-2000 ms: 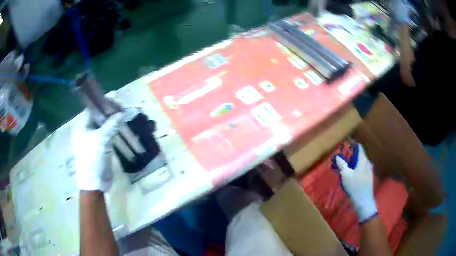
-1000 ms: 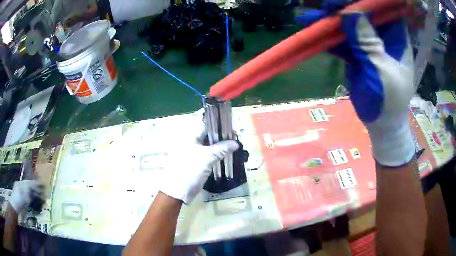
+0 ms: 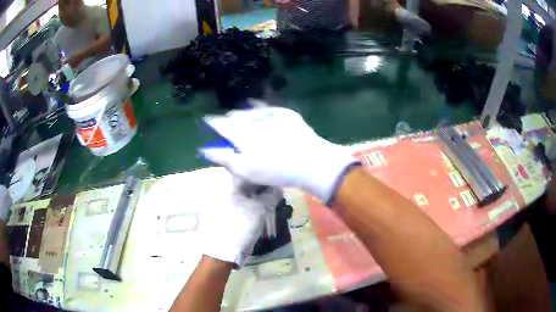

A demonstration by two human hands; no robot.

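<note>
My left hand [image 3: 235,228], in a white glove, is closed around the upright silver tube set [image 3: 269,222], which is mostly hidden by both hands. The tube set stands on a black pad [image 3: 274,244] on the white part of the bench. My right hand [image 3: 274,146], gloved and blurred, is over the top of the tube set, its blue palm side turned down and fingers pointing left. I cannot tell whether it holds anything. No red rods show.
A single silver tube set [image 3: 119,228] lies on the left. Stacked tube sets [image 3: 472,164] lie on the pink sheet [image 3: 390,183] at right. A white bucket [image 3: 102,113] and black parts heap [image 3: 225,64] are behind the bench. A person [image 3: 85,33] is at upper left.
My right hand has come from the upper right to above the tube set, and the red rods it held are out of sight. My left hand stays around the tube set.
</note>
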